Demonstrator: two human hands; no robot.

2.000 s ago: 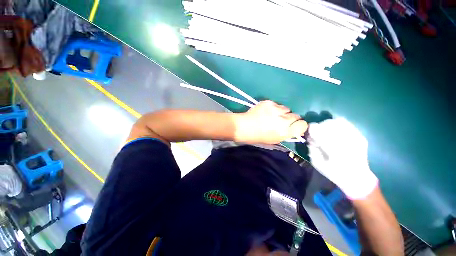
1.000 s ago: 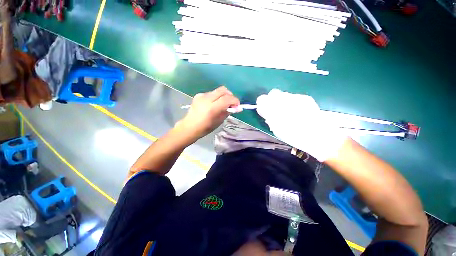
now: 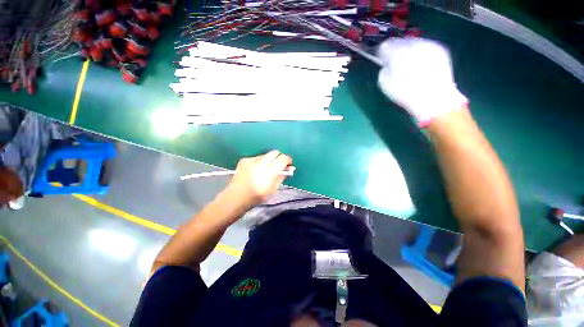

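My left hand (image 3: 261, 176) is bare and closed on thin white sleeving (image 3: 208, 174). Its long end points left past the bench edge and a short end shows at the fingertips. My right hand (image 3: 416, 76), in a white glove with a pinkish cuff, is at the right end of the harness pile (image 3: 301, 19). Its fingers are closed on a wire harness (image 3: 358, 50), whose leads run up-left into the pile; the part inside the glove is hidden. A pile of cut white sleeving (image 3: 262, 86) lies between the hands and the harness pile.
Bundled harnesses with red-and-black connectors (image 3: 121, 32) lie at the back left of the green bench (image 3: 307, 144). A dark connector with white legs (image 3: 558, 216) is at the right edge, near a person's light clothing (image 3: 554, 281). A blue stool (image 3: 75, 167) stands left.
The view has shifted, showing more of the bench's back. My right hand has moved away from my left, up to the harness pile. The sleeved harness has left my right hand. My left hand still holds sleeving.
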